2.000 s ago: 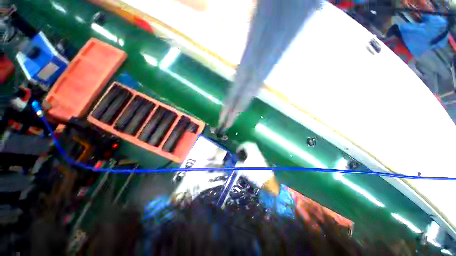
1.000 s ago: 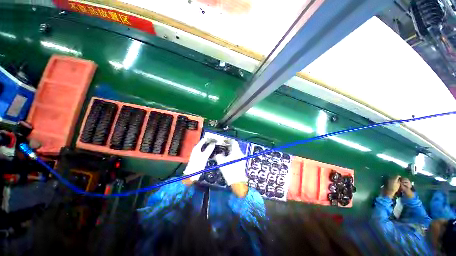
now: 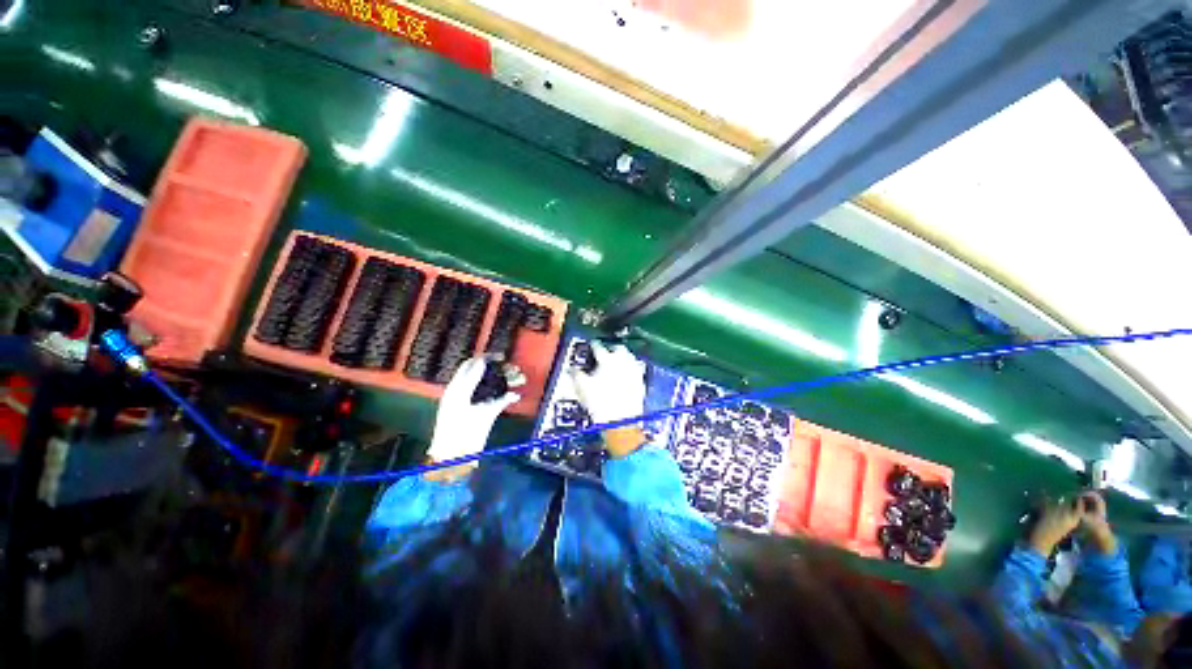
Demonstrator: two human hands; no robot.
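My left hand (image 3: 471, 408), in a white glove, holds a small black round component (image 3: 493, 382) in its fingertips over the right end of the filled orange bin (image 3: 533, 373). That bin has four slots with tightly packed black parts (image 3: 374, 314); the rightmost slot is only partly filled. My right hand (image 3: 614, 382), also white-gloved, is over the near blister tray (image 3: 549, 416), its fingertips at a dark part (image 3: 583, 354); the grip there is unclear. A few black parts lie in that tray. A second blister tray (image 3: 722, 455) beside it holds rows of black-and-silver parts.
An empty orange bin (image 3: 209, 235) and a blue-and-white box (image 3: 81, 216) lie left. An orange bin (image 3: 837, 490) with loose dark parts (image 3: 915, 516) lies right. A blue hose (image 3: 837, 382) crosses the view below a grey post (image 3: 811, 144). Another person's hands (image 3: 1065, 519) are far right.
My hands were together over the near blister tray; they are now apart. My left hand has moved left to the filled bin with a black part. The view has shifted slightly.
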